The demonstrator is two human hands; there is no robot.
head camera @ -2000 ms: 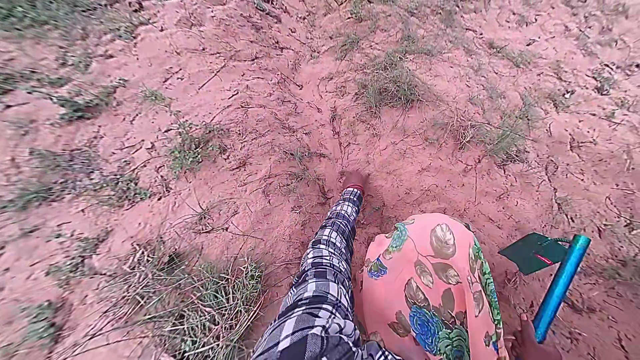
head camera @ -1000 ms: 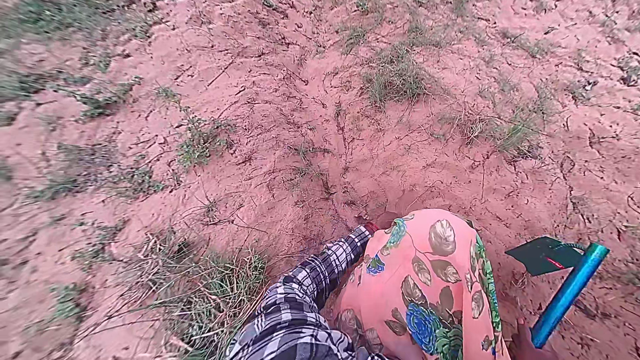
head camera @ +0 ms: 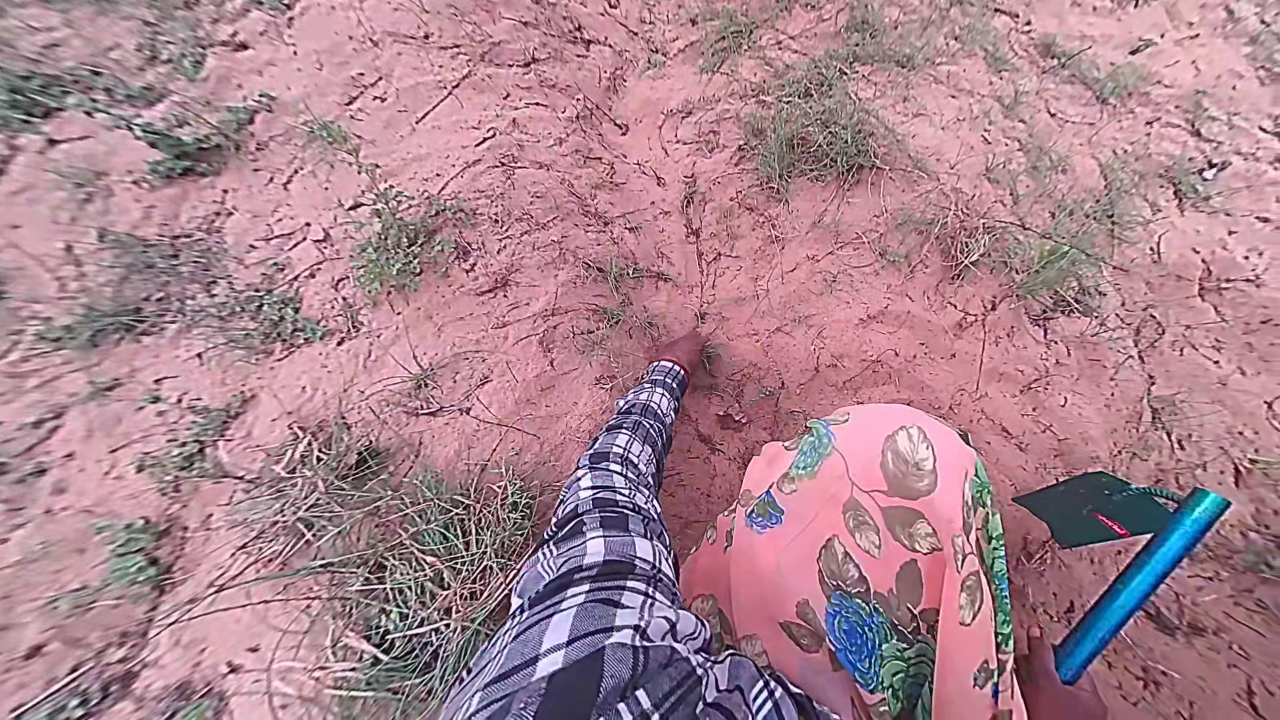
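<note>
My left hand (head camera: pixel 684 352), at the end of a black-and-white checked sleeve (head camera: pixel 610 520), reaches down to the reddish soil beside small green weeds (head camera: pixel 712 356). Its fingers are too dark and small to tell whether they hold anything. At the lower right my right hand (head camera: pixel 1058 684) grips the blue metal handle (head camera: pixel 1140 590) of a hoe. The hoe's dark green blade (head camera: pixel 1095 510), with a small red mark, stands out to the left of the handle's upper end. Pink floral cloth (head camera: pixel 860 540) covers my knee between the two hands.
A dense grass tuft (head camera: pixel 430 570) grows left of my checked sleeve. Another tuft (head camera: pixel 815 125) stands farther ahead, and a leafy weed (head camera: pixel 400 235) is ahead to the left. Thin grass (head camera: pixel 1060 265) grows at the right on the uneven soil.
My left hand was drawn back close to the pink cloth a second ago and is now stretched forward to the soil. The right hand has stayed on the blue handle.
</note>
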